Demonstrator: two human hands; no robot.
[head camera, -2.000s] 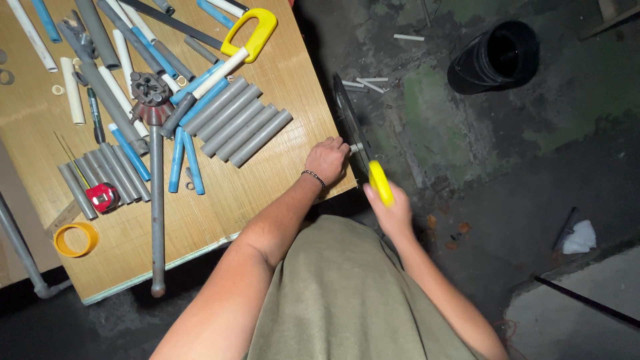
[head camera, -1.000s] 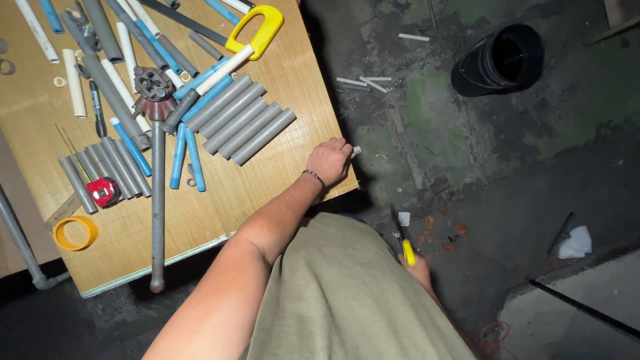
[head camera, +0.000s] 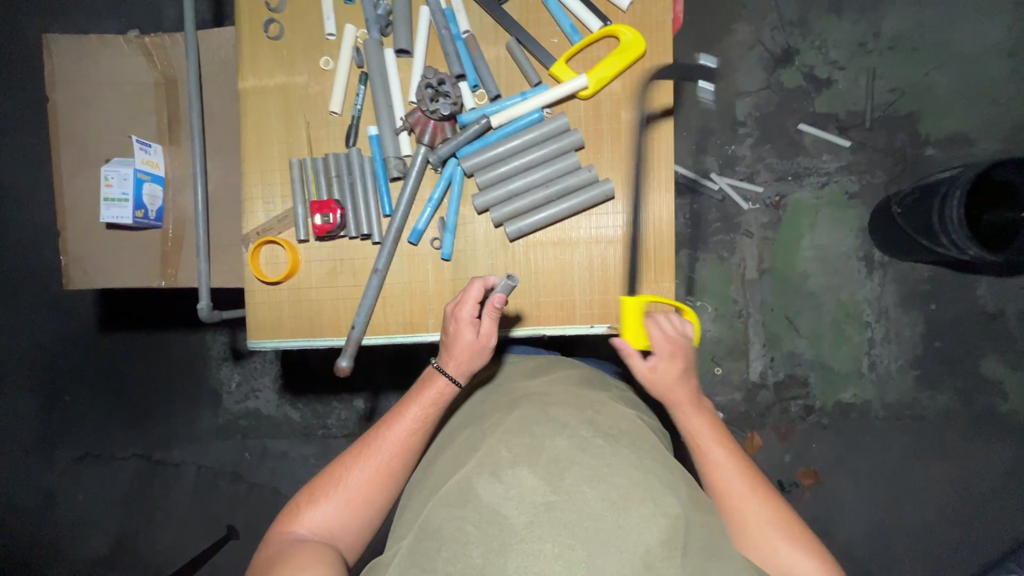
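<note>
Above the table's front edge, my left hand (head camera: 470, 326) grips a short grey plastic pipe (head camera: 505, 286), one open end showing. My right hand (head camera: 666, 350) is closed on the yellow handle of a hacksaw (head camera: 634, 322), whose frame points away from me over the table's right side. Beyond my left hand lie several cut grey pipes (head camera: 552, 204) side by side. A pipe threading die stock (head camera: 400, 216) rests across the wooden table with its handle end past the front edge. Left of it are more short grey pipes (head camera: 298, 200) and a red tape measure (head camera: 327, 218).
Blue pipes (head camera: 450, 212), a white pipe (head camera: 344, 70), a marker (head camera: 357, 108) and a second yellow-handled saw (head camera: 632, 50) lie on the table. An orange tape roll (head camera: 274, 260) is at left. On the floor at right stand a black bucket (head camera: 904, 216) and several white offcuts (head camera: 824, 134).
My left hand has come in from the table's right edge with the grey pipe. My right hand has raised the hacksaw from low beside the table to its front right corner. The view has shifted left.
</note>
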